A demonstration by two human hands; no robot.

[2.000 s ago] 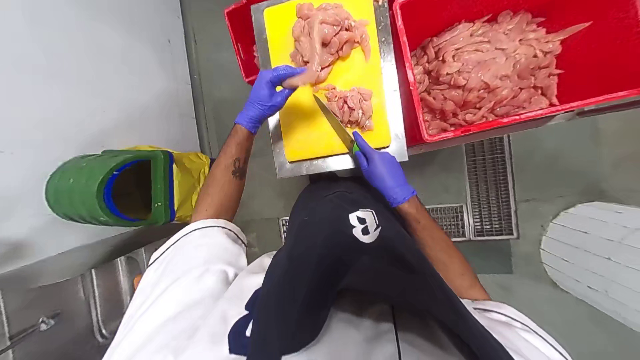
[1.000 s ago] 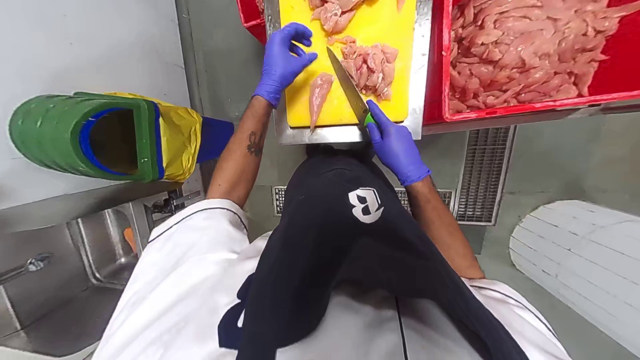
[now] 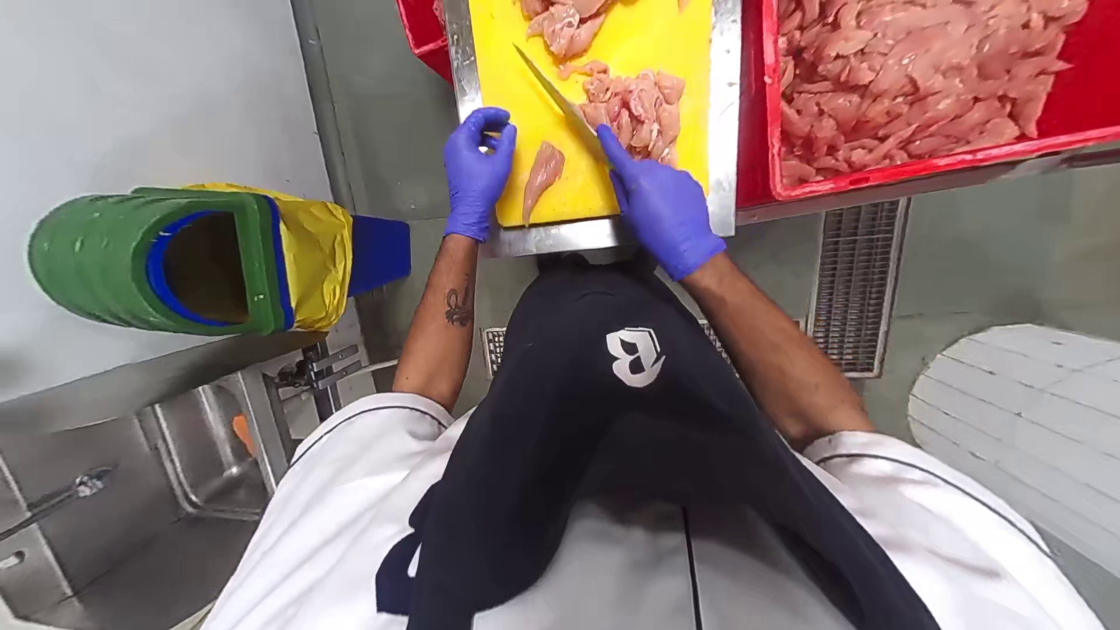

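Note:
My right hand, in a purple glove, holds a knife whose blade points up and left over the yellow cutting board. Beside the blade lies a pile of cut raw meat. A single strip of raw meat rests near the board's lower left, between my hands. At the board's left edge is my left hand, gloved too, fingers curled and apart, with nothing seen in it. More raw meat lies at the top of the board, cut off by the view.
A red crate full of raw meat strips stands right of the board, and another red container at upper left. Farther left are a green bin with a yellow bag and a steel sink. A floor grate lies below the crate.
Two seconds ago my left hand held meat at the upper pile; it has since let go and moved to the board's left edge. A single strip now lies at the lower left. The knife stays in my right hand.

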